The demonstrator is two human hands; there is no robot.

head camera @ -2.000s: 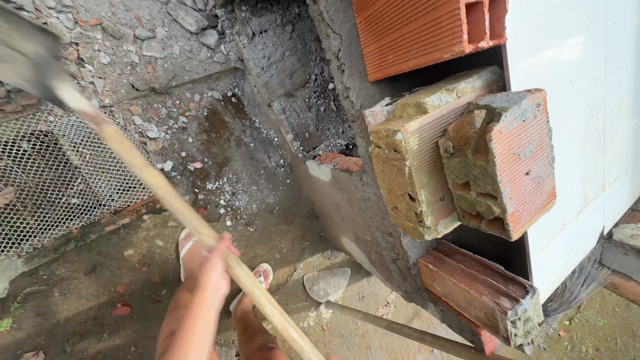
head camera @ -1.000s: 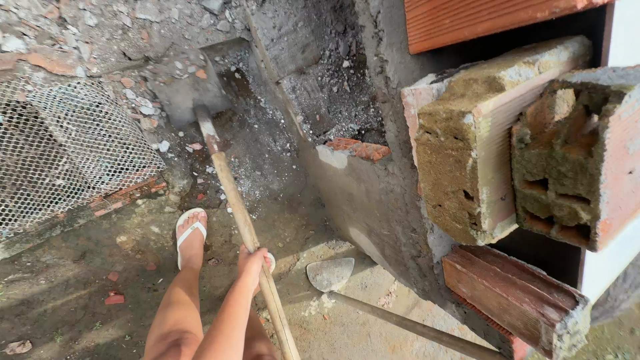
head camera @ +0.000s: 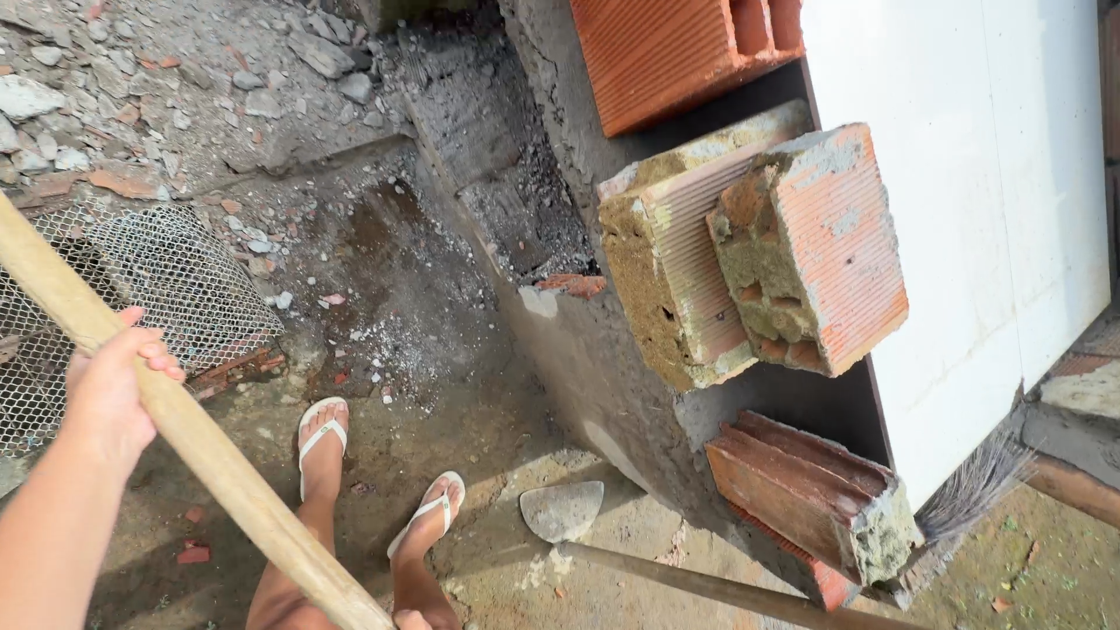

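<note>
My left hand (head camera: pixel 114 385) is closed around the long wooden handle (head camera: pixel 219 459) of a shovel, which slants across the lower left. The shovel's blade is out of view. At the bottom edge, a small part of my right hand (head camera: pixel 411 620) shows at the lower part of this handle; the rest is cut off. A second tool with a half-round metal blade (head camera: pixel 562 511) lies on the ground right of my feet, its wooden handle (head camera: pixel 717 591) running to the lower right. Wet ground with scattered grey grit (head camera: pixel 385 341) lies ahead of my feet.
Rubble (head camera: pixel 201 87) covers the upper left. Wire mesh (head camera: pixel 179 280) lies beyond my left hand. A low cement-covered wall (head camera: pixel 569 376) runs down the middle. Hollow clay bricks (head camera: pixel 844 254) rest along it, beside a white panel (head camera: pixel 954 219). Grey bristles (head camera: pixel 976 494) stick out below the panel.
The shovel's blade was on the wet ground by the rubble one second ago; it has left the view. My left hand and the handle have moved left.
</note>
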